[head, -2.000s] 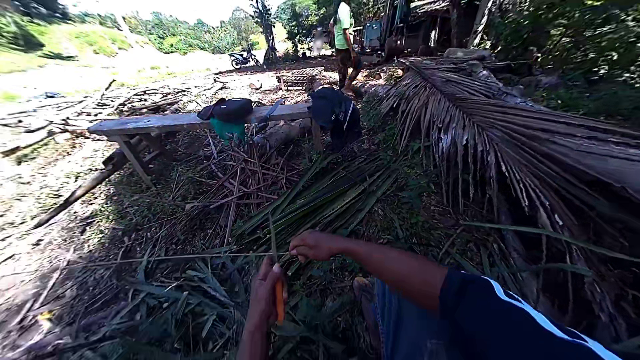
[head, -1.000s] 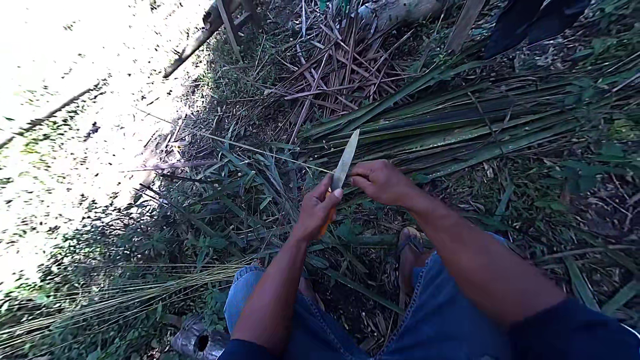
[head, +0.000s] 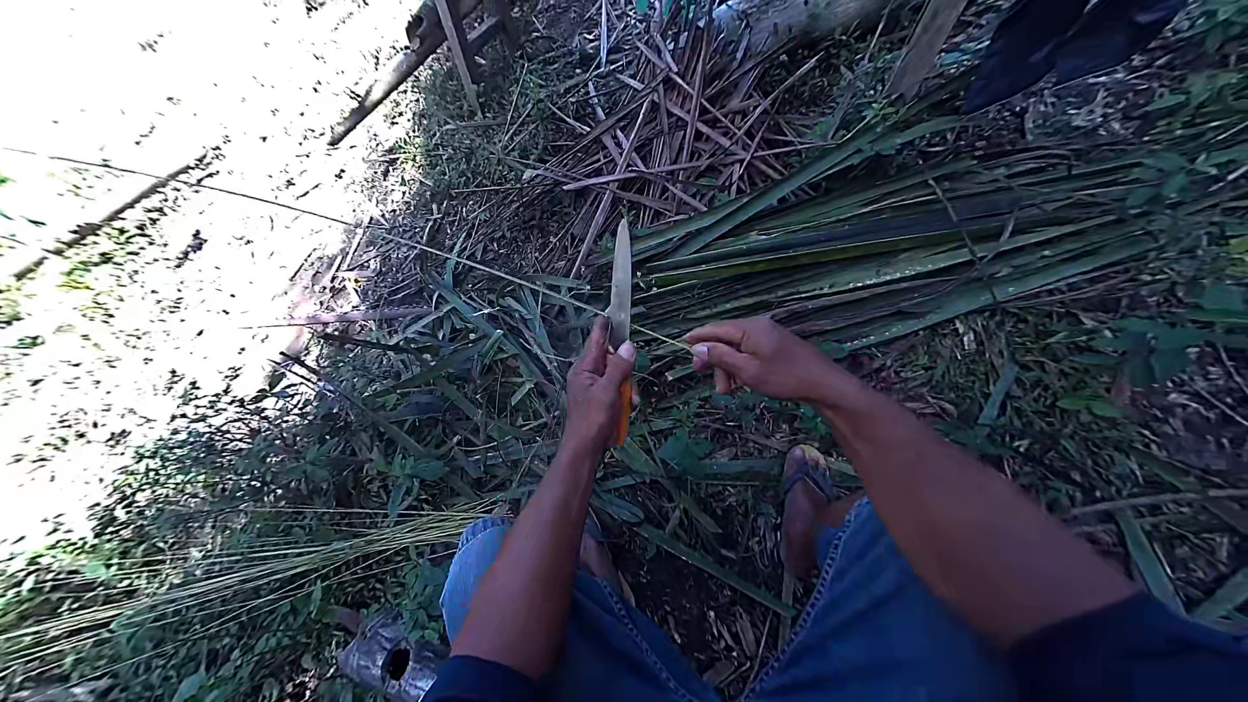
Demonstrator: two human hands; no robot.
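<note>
My left hand is closed around the orange handle of a knife, whose blade points up and away from me. A long thin palm leaf midrib crosses the blade near its base and runs off to the upper left. Its near end is pinched between the fingers of my right hand, a short way right of the blade. Left of my knees lies a bundle of thin stripped midribs on the ground. Long green palm leaflets are heaped beyond my right hand.
Dry brown stalks lie piled beyond the knife. Wooden legs and a post stand at the top, with dark cloth hanging at the upper right. A hollow log or pipe piece lies near my left knee.
The view has tipped down strongly since two seconds ago. Since one second ago, my right hand has moved right, away from the knife, with the midrib's end in its fingers.
</note>
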